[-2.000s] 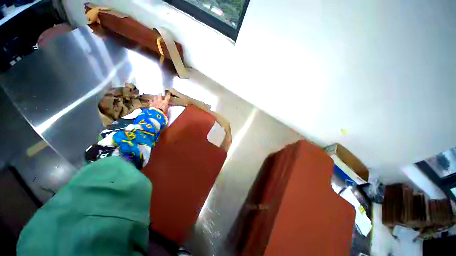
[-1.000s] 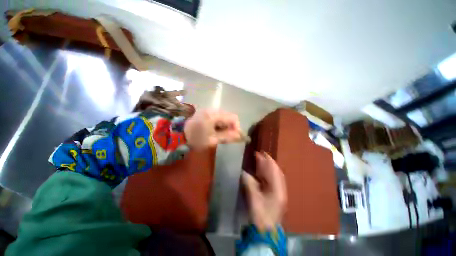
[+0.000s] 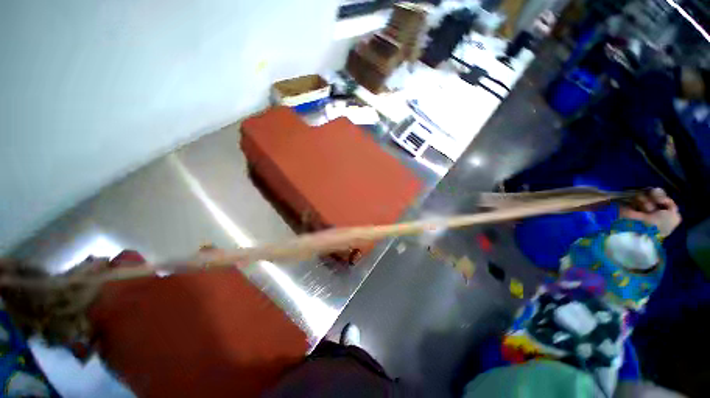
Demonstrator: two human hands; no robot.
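My right hand [image 3: 658, 211] is at the far right, closed on the end of a long narrow tan strip [image 3: 374, 233]. The strip is stretched and blurred across the view to a crumpled brown heap [image 3: 47, 307] at the left edge. My left sleeve shows in the lower left corner; my left hand cannot be made out beside the heap. A terracotta-brown panel [image 3: 202, 334] lies on the metal bench under the strip. A thick stack of notched terracotta panels [image 3: 335, 171] stands farther along the bench.
An open carton [image 3: 302, 89], a calculator [image 3: 414, 140] and brown stacks [image 3: 381, 58] are beyond the panel stack. Black straps lie on a white table [image 3: 444, 101]. Scraps [image 3: 465, 268] lie on the floor. Blue tubs [image 3: 574, 89] [image 3: 549, 233] stand right of the bench.
The view has swung right, bringing the floor and blue tubs in. My right hand has moved from beside the panel stack to the far right, and the tan strip is now stretched out from it.
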